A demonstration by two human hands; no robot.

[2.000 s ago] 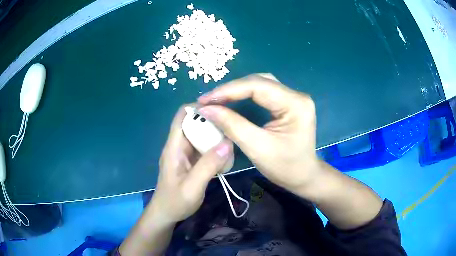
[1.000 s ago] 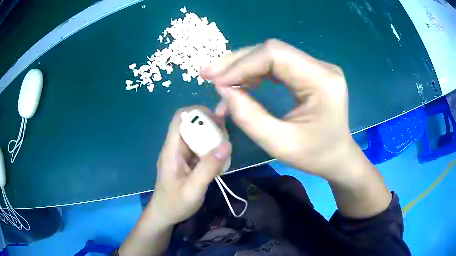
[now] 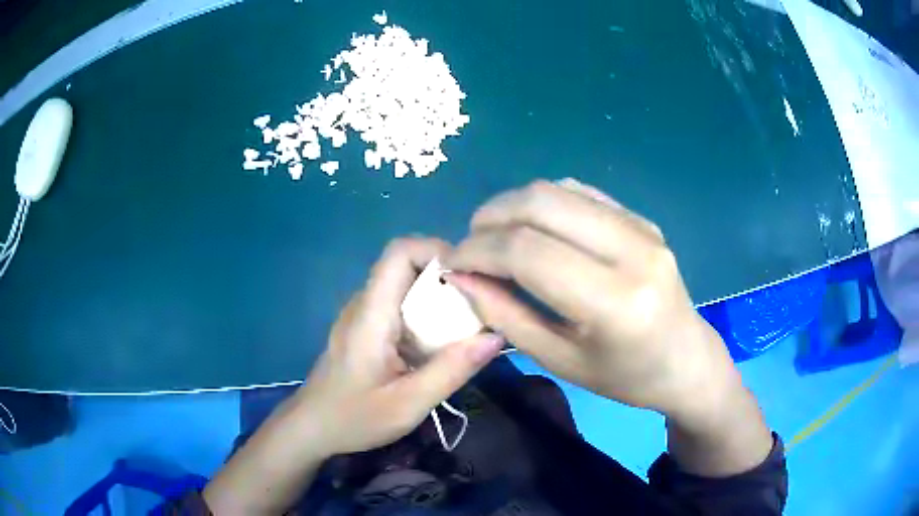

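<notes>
My left hand (image 3: 388,353) holds a white rounded device (image 3: 438,314) near the table's front edge, with its port end up and its white cord loop (image 3: 449,424) hanging below. My right hand (image 3: 574,292) is at the port end, finger and thumb together against it. One small dark hole shows beside the fingertips; the slot is not visible. Whether a plug is between the right fingertips is hidden. A loose heap of small white plugs (image 3: 403,101) lies on the dark green tabletop (image 3: 202,282) beyond my hands.
Another white device (image 3: 44,149) with a cord lies at the far left. A pale rail (image 3: 121,42) curves along the upper left. A white sheet (image 3: 872,131) covers the right end. Blue stools (image 3: 766,320) stand below the table edge, and part of a person's sleeve shows at the right edge.
My right hand has come back from near the heap to the device's port end. My left hand and the device have shifted slightly right and down. The view has shifted a little.
</notes>
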